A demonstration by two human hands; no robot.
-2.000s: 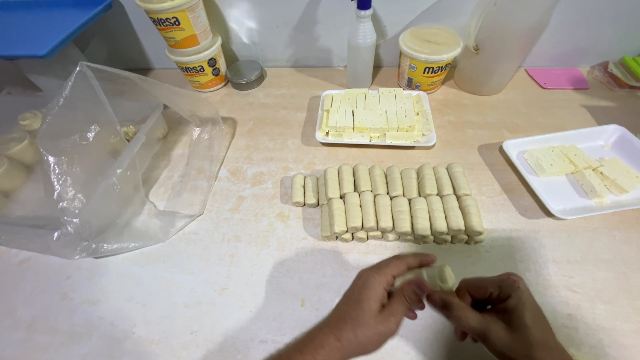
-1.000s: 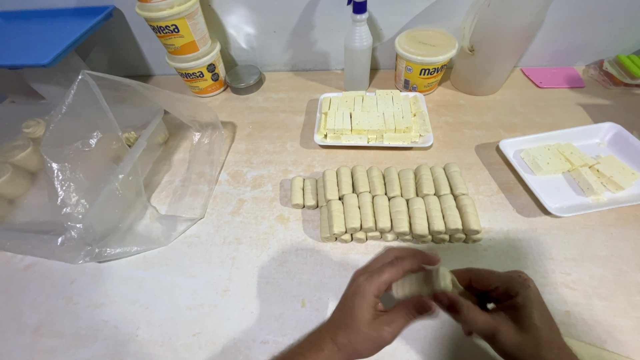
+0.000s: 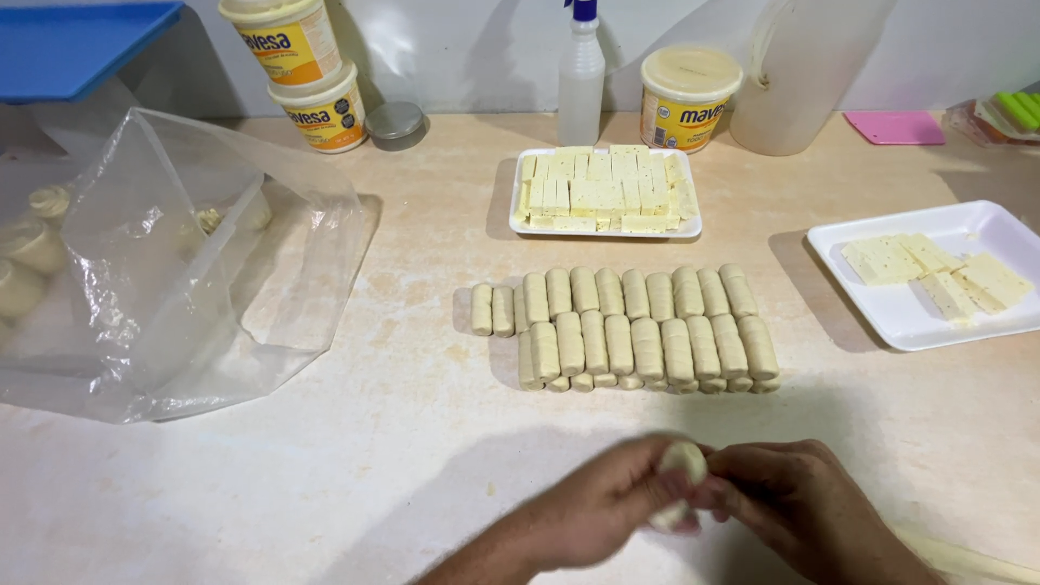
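Near the bottom centre, my left hand [image 3: 605,508] grips a small dough-wrapped roll [image 3: 682,465], blurred by motion. My right hand [image 3: 800,496] meets it from the right, its fingertips pinched at the roll's side; whether they hold dough there is hidden. Beyond the hands lie stacked rows of pale dough-wrapped rolls [image 3: 646,345], with two rolls set at the left end. Behind them stands a white foam tray [image 3: 605,234] piled with cheese sticks [image 3: 597,191]. A strip of dough [image 3: 967,561] shows at the bottom right edge, partly behind my right arm.
At right, another white foam tray [image 3: 902,340] holds cheese pieces [image 3: 881,260]. A clear plastic bag [image 3: 195,366] covers dough portions [image 3: 28,244] at left. Along the wall stand Mavesa tubs [image 3: 321,114], a round metal tin [image 3: 396,126], a spray bottle [image 3: 580,85] and a translucent pitcher [image 3: 792,89].
The roll between my hands has turned from lying roughly crosswise a second ago to a more upright tilt. Both hands stay in about the same place, and the stacked rolls look unchanged.
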